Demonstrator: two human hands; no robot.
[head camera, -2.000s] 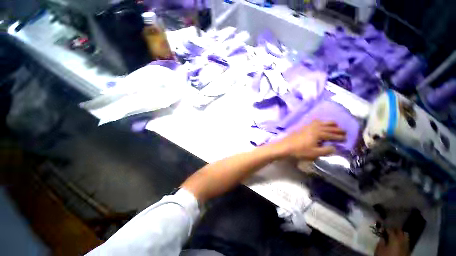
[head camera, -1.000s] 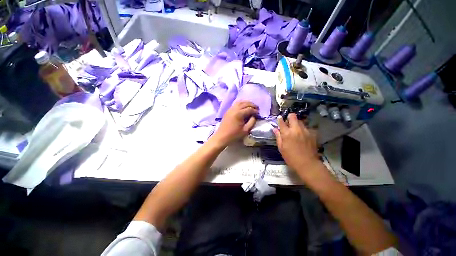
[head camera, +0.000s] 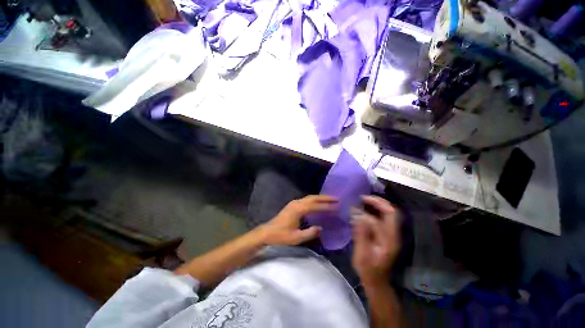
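A leaf-shaped purple fabric piece (head camera: 347, 186) is held over the lap, in front of the table edge. My left hand (head camera: 300, 221) grips its left edge between thumb and fingers. My right hand (head camera: 376, 234) is at its right side, blurred; the fingertips are close to the fabric, and a small dark or shiny thing between them cannot be made out. The overlock machine (head camera: 507, 48) stands at the upper right with its silver cloth plate (head camera: 399, 83) bare.
Purple panels (head camera: 324, 93) lie left of the machine, with heaped purple and white pieces behind. A white curved backing piece (head camera: 151, 67) hangs over the table edge at left. A black flat rectangle (head camera: 516, 177) and a printed measuring tape (head camera: 423, 179) lie at right.
Both hands have moved from the machine's needle area down to the lap, with a purple piece between them. The view has tilted down, and the cloth plate is uncovered.
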